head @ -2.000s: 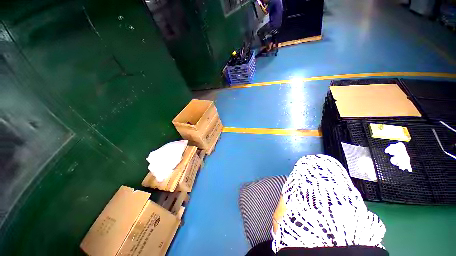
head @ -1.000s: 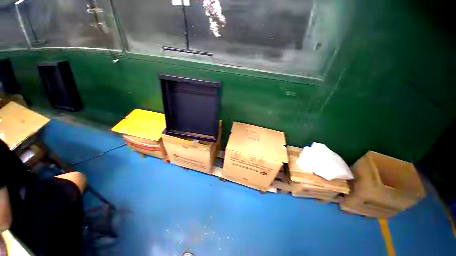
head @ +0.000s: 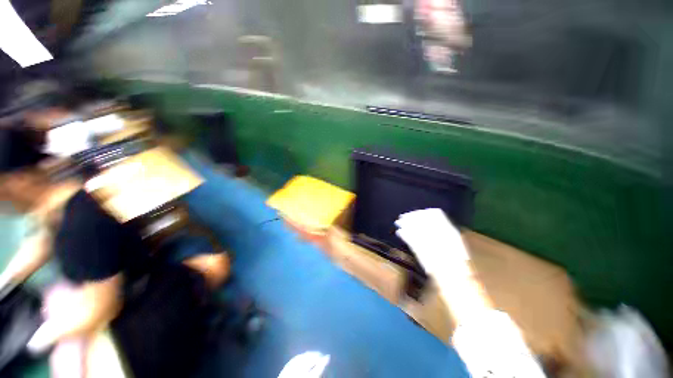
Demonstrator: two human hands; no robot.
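The frame is blurred. My right hand, in a white glove, reaches up from the bottom right in front of the black housing. Its fingers are too blurred to show a grip, and I cannot tell if it touches the housing. The housing stands upright on a cardboard carton against the green wall, its hollow side facing me. A small white shape at the bottom edge may be my left hand in a glove; it is cut off and unclear.
A yellow sheet lies on a carton left of the housing. A larger carton stands to its right, with a white crumpled thing beyond. A person in black sits at the left near a flat cardboard surface. Blue floor lies between.
The view has swung from the mesh stack to the wall, then further left and closer to the housing. My right hand has come into view in front of the housing.
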